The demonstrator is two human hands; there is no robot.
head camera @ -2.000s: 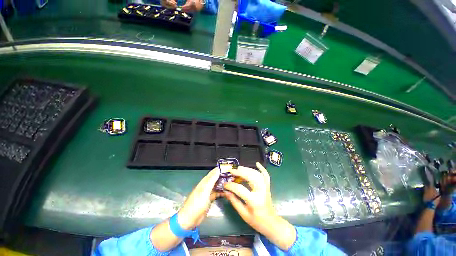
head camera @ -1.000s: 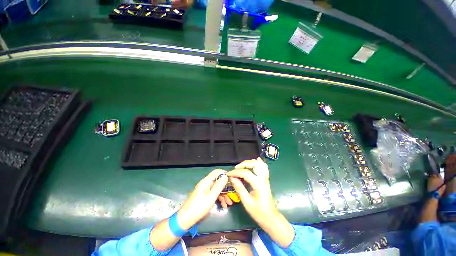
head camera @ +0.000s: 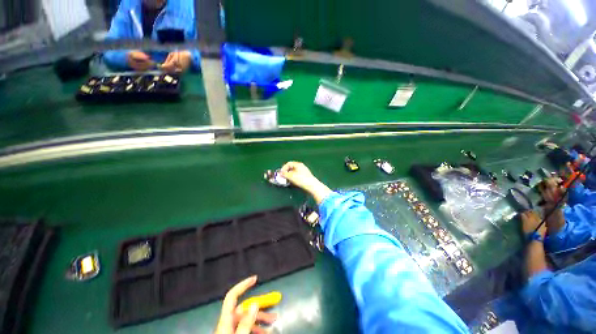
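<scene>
My right hand (head camera: 299, 176) is stretched out over the green bench, beyond the foam tray, with its fingertips on a small housing unit (head camera: 277, 177). My left hand (head camera: 243, 313) is at the lower middle, near the tray's front edge, holding a yellow-handled tool (head camera: 260, 301). The black foam tray (head camera: 212, 261) lies tilted in view, with one unit (head camera: 139, 252) in its back left pocket. More units lie at its right end, partly hidden by my right sleeve.
A lone unit (head camera: 85, 266) lies left of the tray. A stacked black tray (head camera: 19, 267) is at far left. Right of my sleeve are a clear blister tray (head camera: 418, 228) and a plastic bag (head camera: 474, 202). Two units lie beyond. Workers sit opposite and at right.
My hands have parted. My right hand has reached forward with a unit to the back of the bench. My left hand has opened out around the yellow tool. The view has turned to the right.
</scene>
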